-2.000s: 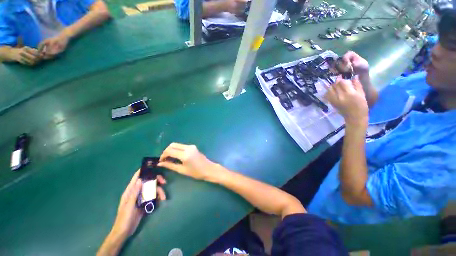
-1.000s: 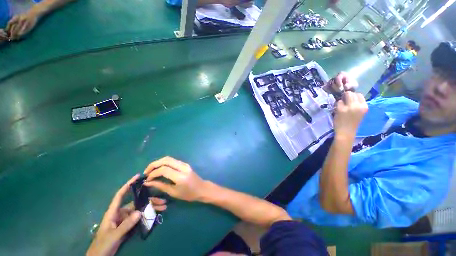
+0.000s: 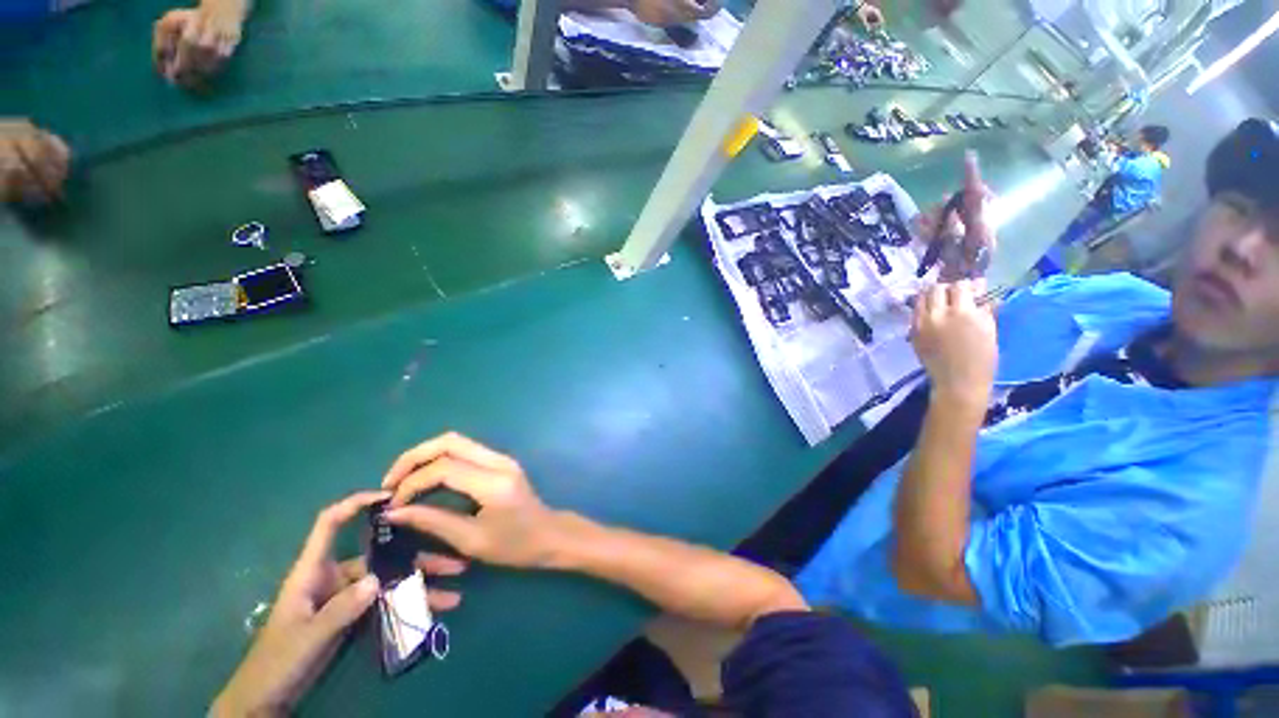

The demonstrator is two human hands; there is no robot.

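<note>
A black phone unit [image 3: 397, 589] with a bright white label area is held upright between my hands above the green bench. My left hand [image 3: 326, 596] grips it along its side, thumb on the front. My right hand [image 3: 470, 502] has its fingertips at the phone's upper end, touching the black part there. A small white oval loop [image 3: 441, 641] shows at the phone's lower end. Whether my right fingertips pinch a separate small part is hidden.
Another phone [image 3: 236, 297] with keypad lies up-left, a white-labelled phone [image 3: 328, 194] and a loop [image 3: 250, 233] beyond it. A metal post [image 3: 701, 147] stands ahead. Black parts lie on a white sheet [image 3: 807, 389] beside a neighbour in blue. Another person's hands show top left.
The phone in my hands has moved slightly down and left, and my right fingers have closed in on its upper end. A white-labelled phone and a loop now show up-left on the bench.
</note>
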